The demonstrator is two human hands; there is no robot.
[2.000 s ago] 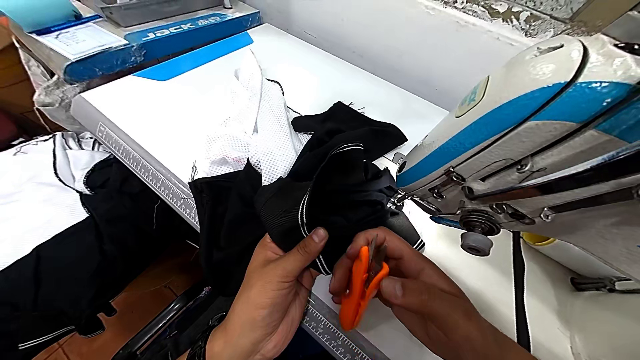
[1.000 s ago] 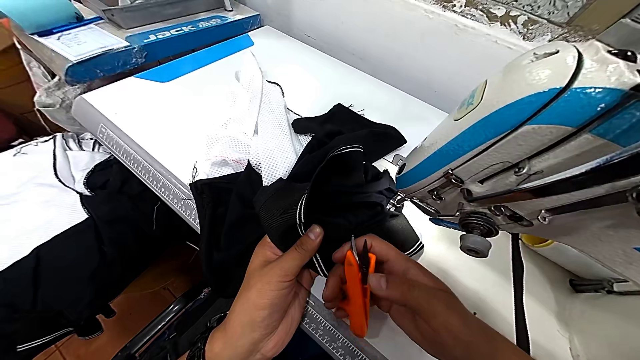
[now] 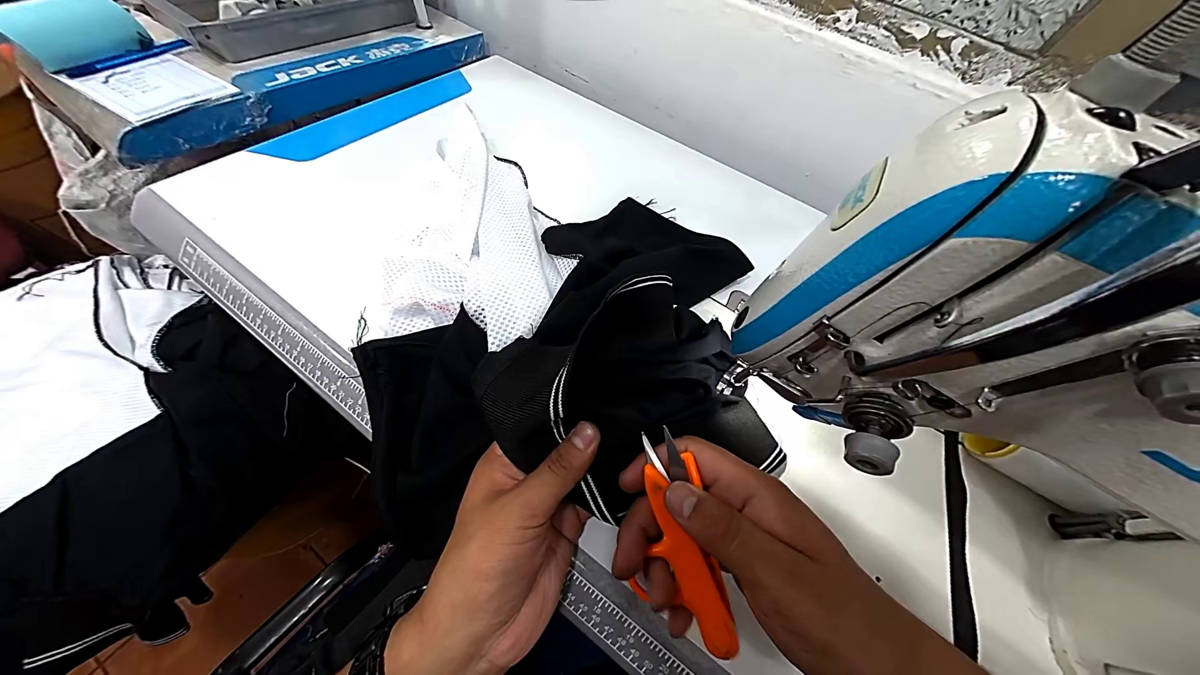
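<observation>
My left hand pinches the edge of a black fabric garment piece with white stripes, thumb on top. Just right of it, my right hand holds orange-handled thread snips, their blades slightly apart and pointing up, close to the striped edge. The black fabric runs up to the needle area of a white and blue sewing machine; the needle itself is hidden. White mesh fabric lies beyond the black part on the table.
The machine table has a ruler strip along its near edge. Another black and white garment hangs at the left. A blue-edged stand with a grey metal tray is at the back left, and a white wall rises behind.
The snips in my right hand have turned from tilting right to tilting left, blades toward the striped edge. My left hand and the fabric have stayed nearly in place.
</observation>
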